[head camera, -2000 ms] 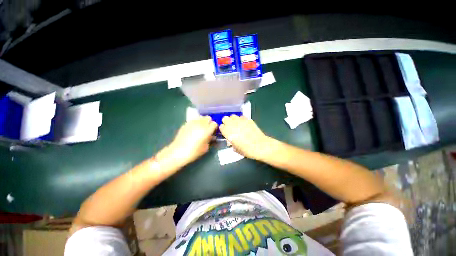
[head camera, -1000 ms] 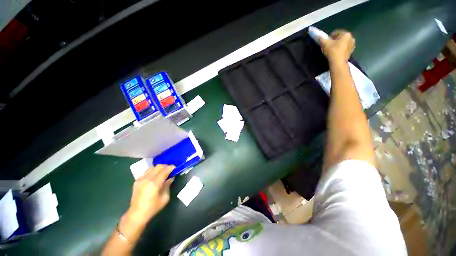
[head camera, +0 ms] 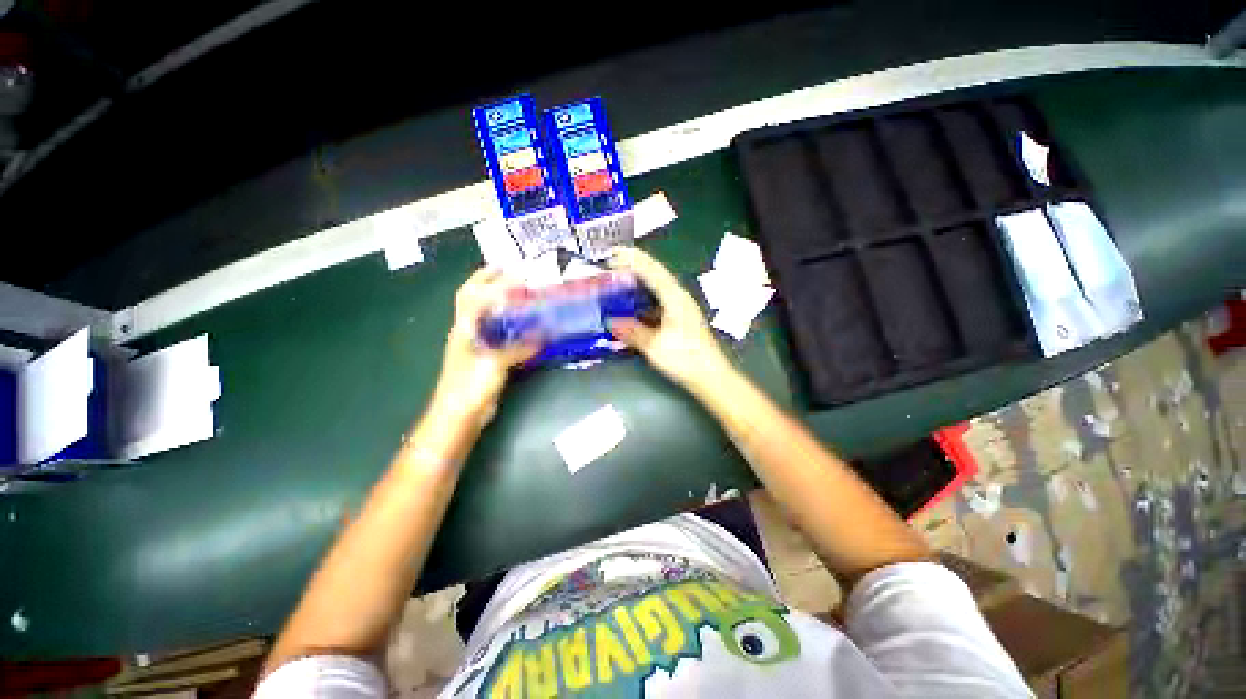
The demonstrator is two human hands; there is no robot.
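Note:
A blue carton (head camera: 567, 317) with some red on it is blurred between my hands, in front of two closed cartons. My left hand (head camera: 482, 335) grips its left end and my right hand (head camera: 659, 317) grips its right end. The two closed blue cartons, left (head camera: 514, 157) and right (head camera: 588, 161), stand side by side at the pale rail. The black compartment tray (head camera: 875, 253) is at the right. Two pale blue pouches (head camera: 1073, 280) lie over its right end. The contents of the held carton are hidden.
Open cartons with white flaps (head camera: 164, 396) stand at the far left. White slips (head camera: 738, 284) lie left of the tray, and one slip (head camera: 592, 438) lies below my hands. A pale rail (head camera: 328, 232) borders the dark conveyor. A red crate (head camera: 957, 471) shows below the bench.
My right hand has come back from the tray's far right corner to the carton. The carton's raised white lid no longer shows, and both hands now hold it. The view has turned.

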